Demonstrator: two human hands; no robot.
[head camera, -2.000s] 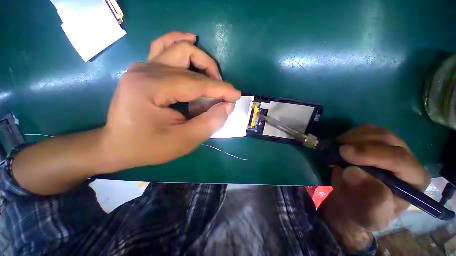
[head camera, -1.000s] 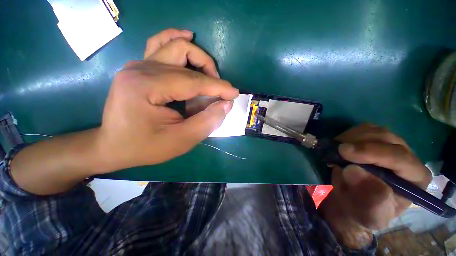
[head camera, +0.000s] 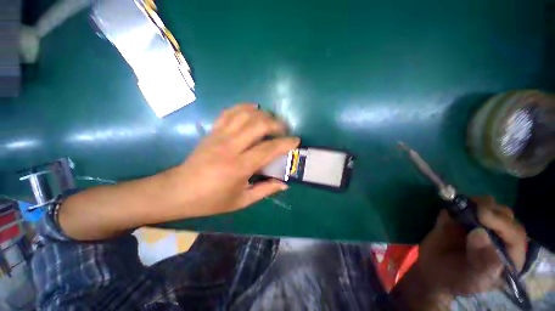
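The phone board assembly (head camera: 324, 167), a dark frame with a pale grey rectangle, lies on the green bench. The LCD module (head camera: 277, 168) lies over its left part, with the yellow-orange flex cable (head camera: 295, 163) at the module's right edge. My left hand (head camera: 243, 158) grips the assembly at its left end, thumb at the lower edge and fingers at the upper edge, and hides much of that end. My right hand (head camera: 478, 240) holds the soldering iron (head camera: 465, 206), its tip raised to the right, apart from the board.
A fanned LCD stack (head camera: 149, 61) lies at the upper left. A round amber-rimmed jar (head camera: 514, 132) with silvery contents stands at the right. A solder reel on its stand (head camera: 45, 182) is at the far left, with a thin solder wire (head camera: 97, 178) beside it. A grey box edge shows upper left.
The iron tip has left the flex cable and moved right. My left hand has changed from pinching the module to spanning the assembly's edges. The view has shifted, showing more of the stack, reel and jar.
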